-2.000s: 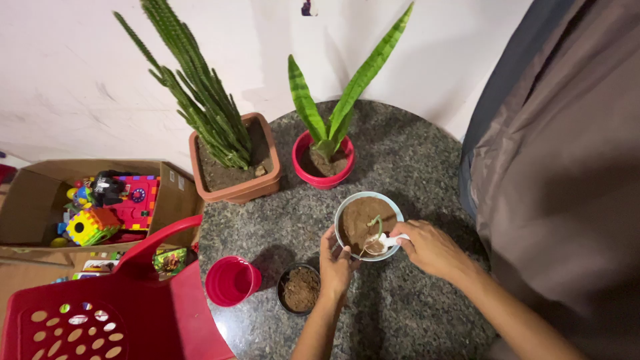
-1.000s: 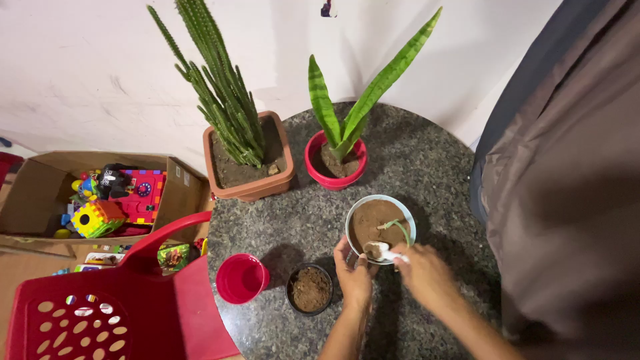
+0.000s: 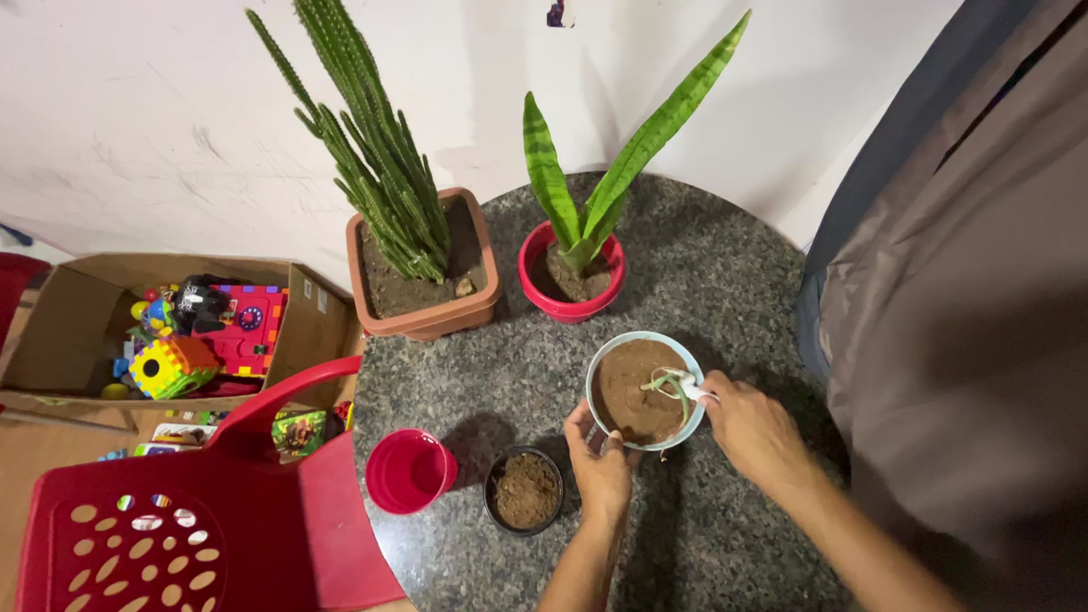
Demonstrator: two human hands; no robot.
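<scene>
A light blue round pot (image 3: 601, 414) full of brown soil stands on the granite table. My left hand (image 3: 601, 467) grips its lower left rim. In my right hand (image 3: 752, 429) is a small white utensil (image 3: 693, 387), held at the pot's right side; its tip lies over the soil among pale roots, and its exact kind is unclear. A small green plant cutting (image 3: 676, 393) with thin roots lies on the soil beside it. Left of my left hand stand a black pot (image 3: 527, 490) of crumbly soil and a red plastic cup (image 3: 410, 471) that seems to hold water.
A cactus in a square terracotta-coloured pot (image 3: 425, 323) and a snake plant in a red pot (image 3: 571, 308) stand at the back of the granite table (image 3: 714, 255). A red plastic chair (image 3: 255, 510) and a cardboard box (image 3: 51, 340) of toys are left. Brown fabric (image 3: 969, 340) hangs right.
The white utensil has moved from the lower part of the pot to its right side, with my right hand. My left hand stays at the rim.
</scene>
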